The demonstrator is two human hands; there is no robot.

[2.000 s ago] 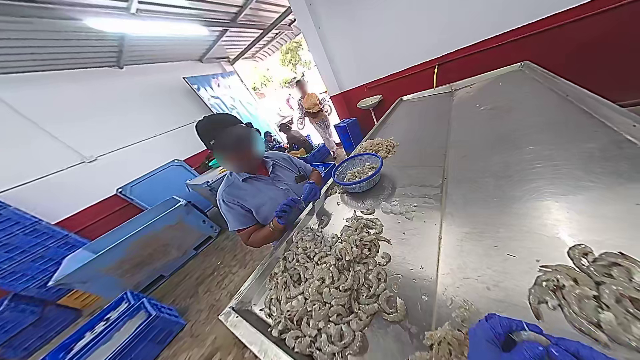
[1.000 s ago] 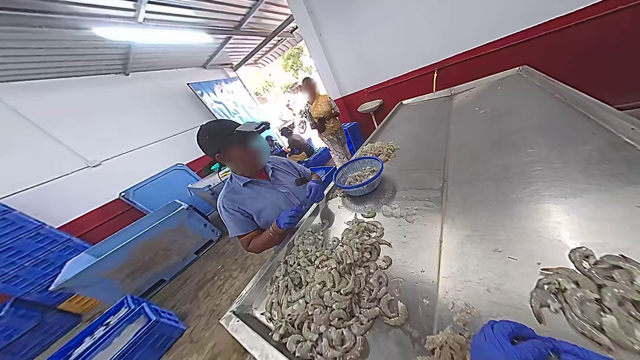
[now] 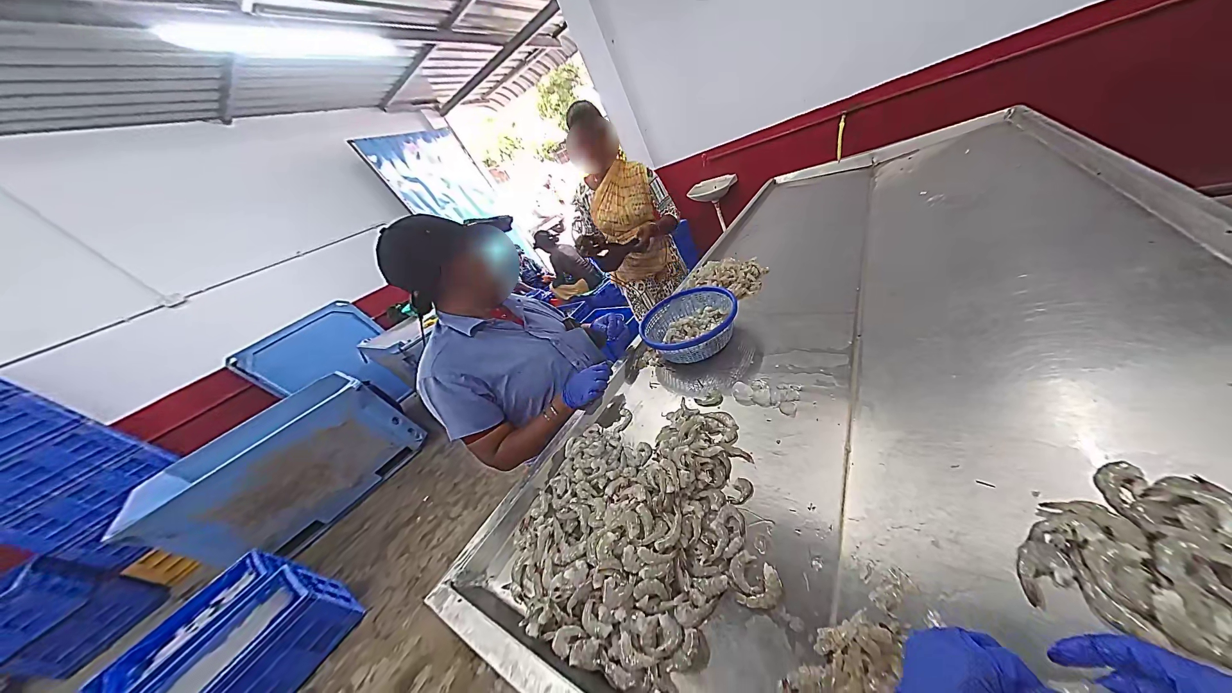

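At the bottom right edge of the head view are my two hands in blue gloves. My left hand (image 3: pixel 964 662) is beside a small heap of shrimp shell scraps (image 3: pixel 855 654) on the stainless steel table (image 3: pixel 962 385); its fingers are mostly hidden. Just to its right, my right hand (image 3: pixel 1141 664) points its fingers toward it, below a pile of whole grey shrimp (image 3: pixel 1145 558). The frame cuts off both hands, and whether either holds something cannot be made out. A larger shrimp heap (image 3: pixel 645 549) covers the table's near left part.
A co-worker (image 3: pixel 510 371) in blue gloves stands at the left edge, near a blue basket (image 3: pixel 689 325) of shrimp. Another person (image 3: pixel 630 217) stands at the table's far end, by more shrimp (image 3: pixel 730 277). Blue crates (image 3: pixel 231 626) and a large blue tub (image 3: pixel 279 472) stand left on the floor.
The person in the yellow garment has come closer from the doorway to the table's far end. My right hand now shows apart from my left. The co-worker's hands have shifted at the table edge.
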